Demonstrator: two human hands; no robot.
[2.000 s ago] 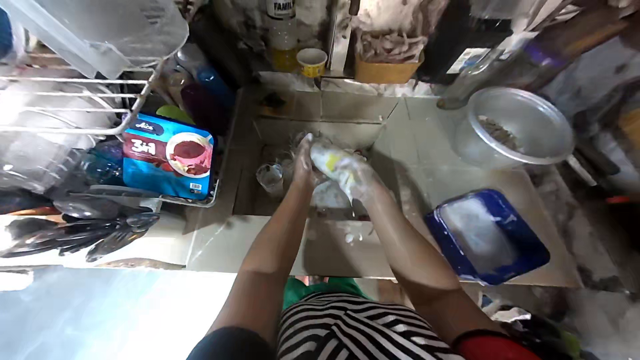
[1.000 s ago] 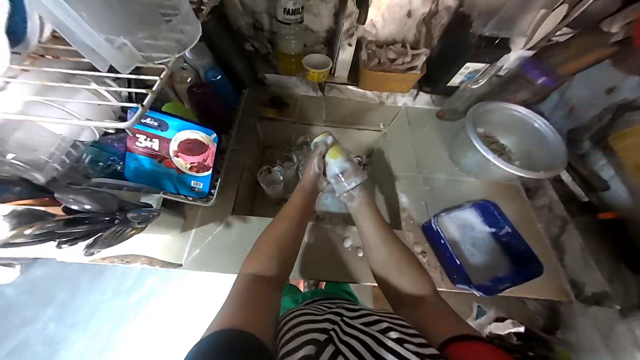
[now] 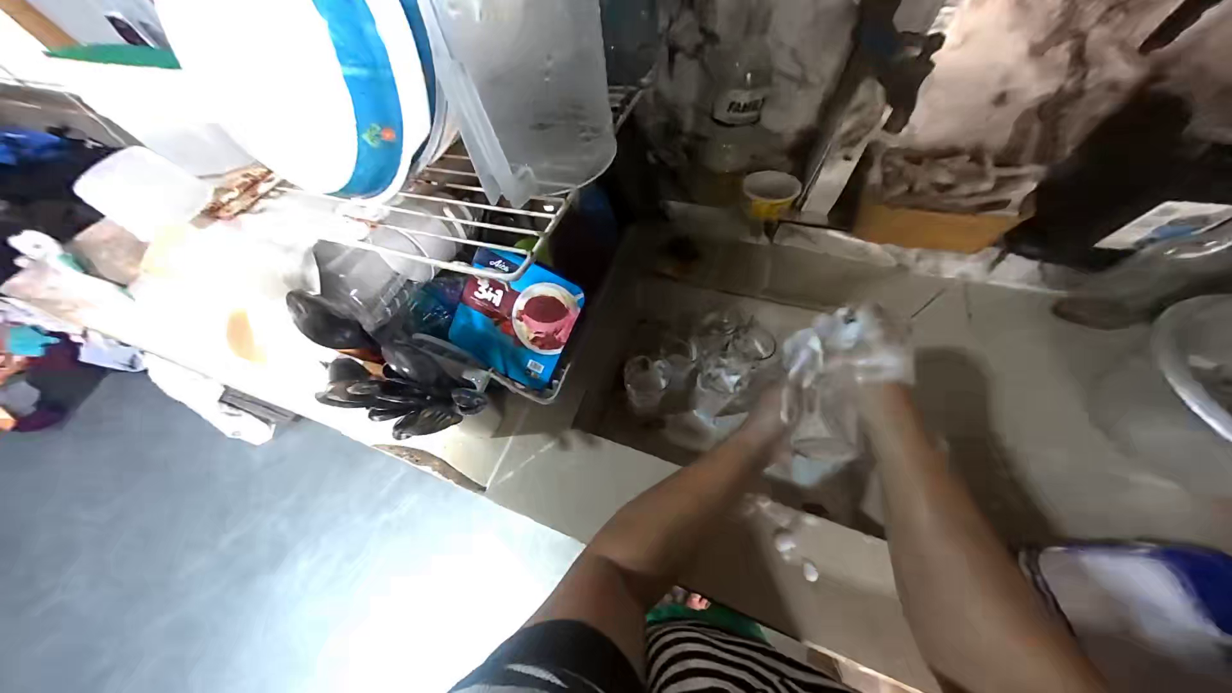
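Both my hands are together over the right part of a tiled sink basin (image 3: 626,423), covered in white suds and blurred. My left hand (image 3: 784,385) is against a soapy clear drinking glass (image 3: 826,419). On the glass's other side, my right hand (image 3: 881,356) is closed around suds and what may be a sponge; the sponge itself is not distinct. Several clear glasses (image 3: 717,380) stand or lie in the basin left of my hands. White foam lies on the basin's front ledge.
At the left, a white wire dish rack (image 3: 481,226) holds plastic containers above black spoons (image 3: 404,385) and a blue 3in1 pouch (image 3: 520,313). Behind the basin stand a yellow paper cup (image 3: 770,192) and a bottle (image 3: 739,106). A blue tub (image 3: 1136,597) and a clear plastic tub (image 3: 1198,356) are at the right.
The view has swung left, showing more of the rack and floor. The yellow-and-white thing between my hands earlier does not show now; a soapy clear glass does.
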